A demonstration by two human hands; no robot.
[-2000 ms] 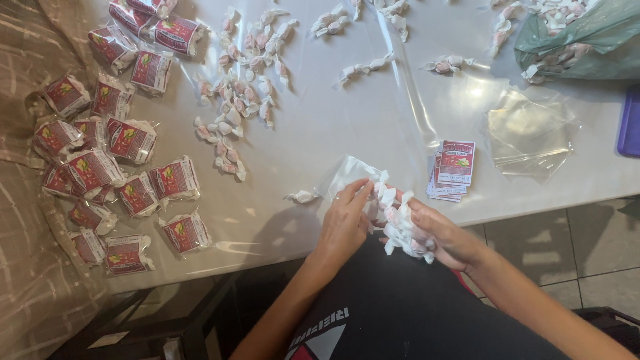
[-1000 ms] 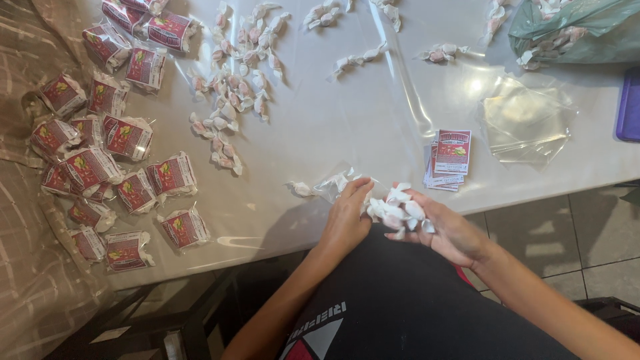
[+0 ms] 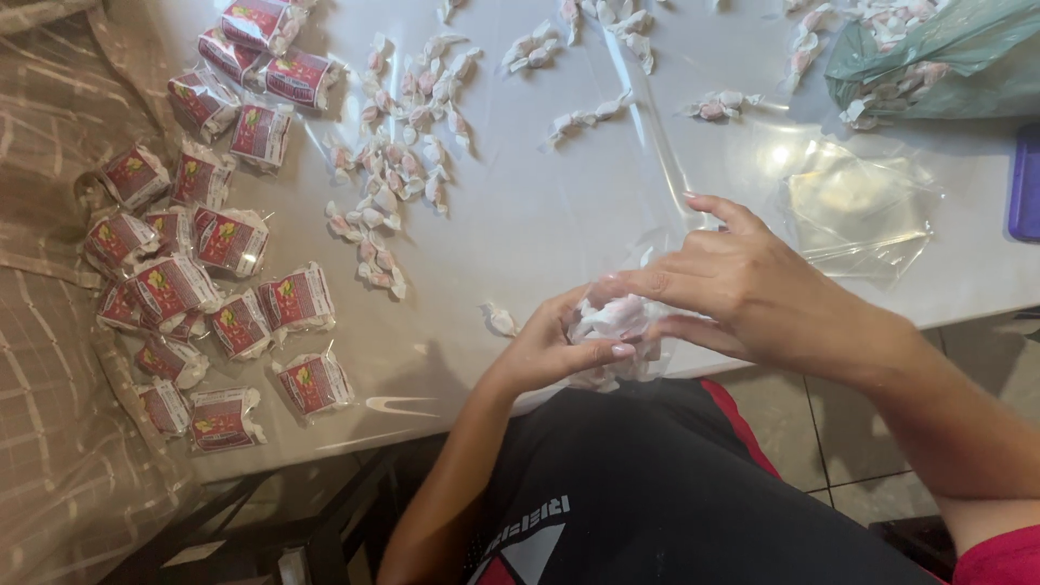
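My left hand (image 3: 561, 337) holds a clear plastic bag (image 3: 621, 325) with several white-wrapped candies in it, near the table's front edge. Over the bag's opening lies my right hand (image 3: 723, 284), its thumb and a finger touching the bag and candies; whether it grips anything else is hidden. Just left of my left hand, a single wrapped candy (image 3: 500, 319) rests on the table. The stack of printed cards is hidden, with my right hand over that spot. Flat clear bags (image 3: 861, 207) lie right of my right hand.
Filled bags with red labels (image 3: 172, 288) cover the table's left side beside a checked cloth (image 3: 41, 366). Loose wrapped candies (image 3: 398, 166) lie mid-left, more along the back. A green plastic bag of candies (image 3: 959, 73) is at the back right, a purple object (image 3: 1025, 183) at the right edge.
The candies that were cupped in my right hand are now in the clear bag in my left hand. My right hand has moved up and left, over the bag and the cards' place.
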